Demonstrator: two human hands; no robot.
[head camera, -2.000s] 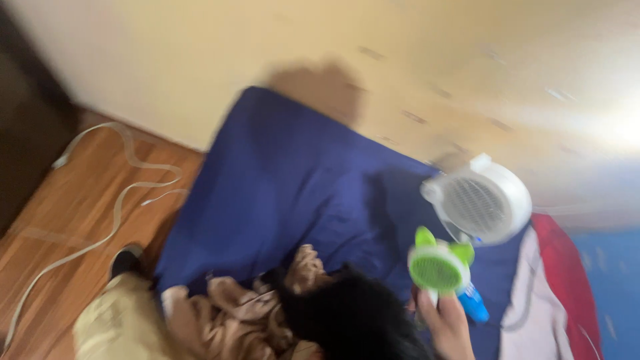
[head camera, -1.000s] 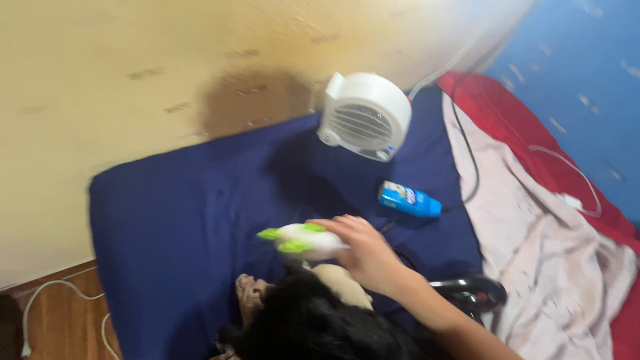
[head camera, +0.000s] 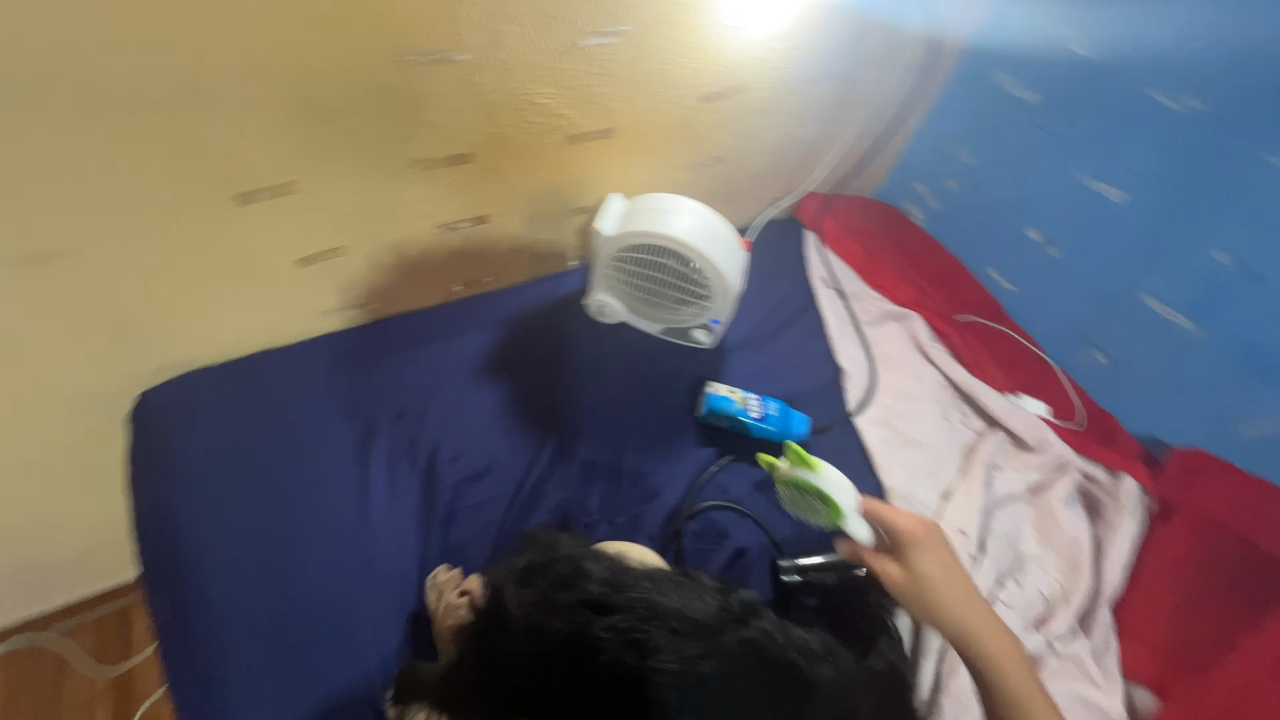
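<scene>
My right hand (head camera: 905, 550) grips the handle of a white and green pet grooming brush (head camera: 815, 490) with two ear-shaped tips, its bristle side facing left. Below and left of the brush is a mass of black fur (head camera: 640, 640), seemingly an animal, along the bottom edge. A blue bottle (head camera: 755, 411) lies on the dark blue sheet (head camera: 300, 480), just above the brush. My left hand cannot be made out; a blurred tan shape (head camera: 450, 605) shows at the fur's left side, and I cannot tell what it is.
A white fan heater (head camera: 665, 270) stands on the bed near the yellow wall. A glossy black object (head camera: 820, 568) lies below the brush, with a black cable (head camera: 700, 500) nearby. Pale pink cloth (head camera: 970, 450) and red cloth (head camera: 1210, 560) cover the right side. A white cord (head camera: 1040, 360) lies there too.
The brush, over the black fur a second ago, is now farther right, beside the blue bottle, still in my right hand. The view has shifted.
</scene>
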